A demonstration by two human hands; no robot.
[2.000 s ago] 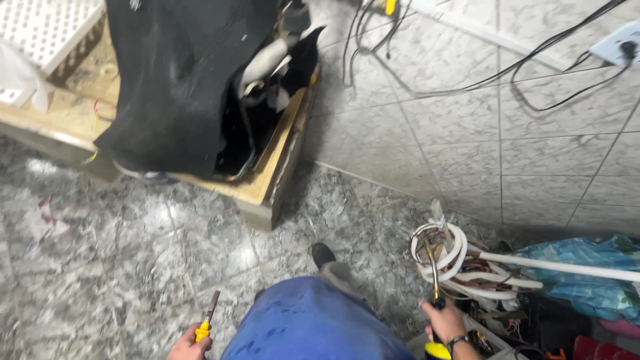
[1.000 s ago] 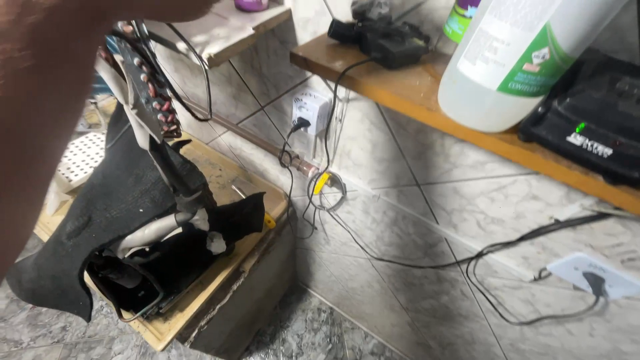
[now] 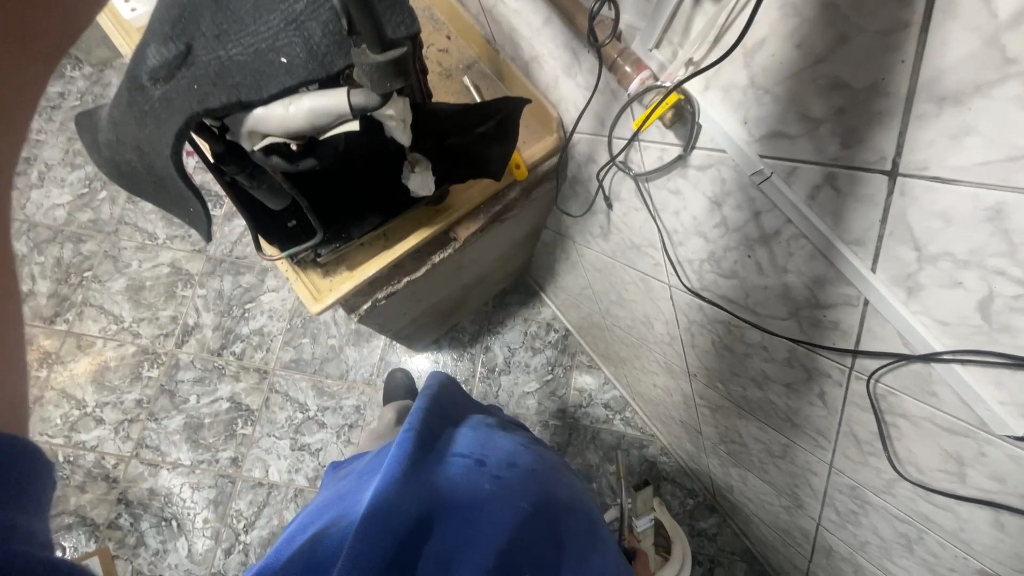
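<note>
My left forearm (image 3: 24, 240), with a blue sleeve at its lower end, rises along the left edge; its hand lies outside the frame. My right hand cannot be made out. On the worn yellowish tabletop (image 3: 360, 264) stands a black open housing (image 3: 344, 192), partly draped with a dark flexible sheet (image 3: 232, 56). Wrapped pale tubing (image 3: 296, 116) runs across its opening, with torn white wrapping beside it. A slim metal tube (image 3: 621, 480) and a light coil of tubing (image 3: 678, 540) show at the bottom edge.
Black cables (image 3: 720, 308) hang along the tiled wall (image 3: 952, 264), beside a white cable duct (image 3: 848, 264). A yellow tag (image 3: 658, 110) sits near a looped cable. The table's solid support (image 3: 456, 280) meets the grey tiled floor (image 3: 192, 400). My blue clothing (image 3: 472, 496) fills the lower middle.
Two seconds ago both hands showed low in view, the left with a yellow-handled tool, the right with a torch-like tool. The left arm is now raised. The view has shifted a lot.
</note>
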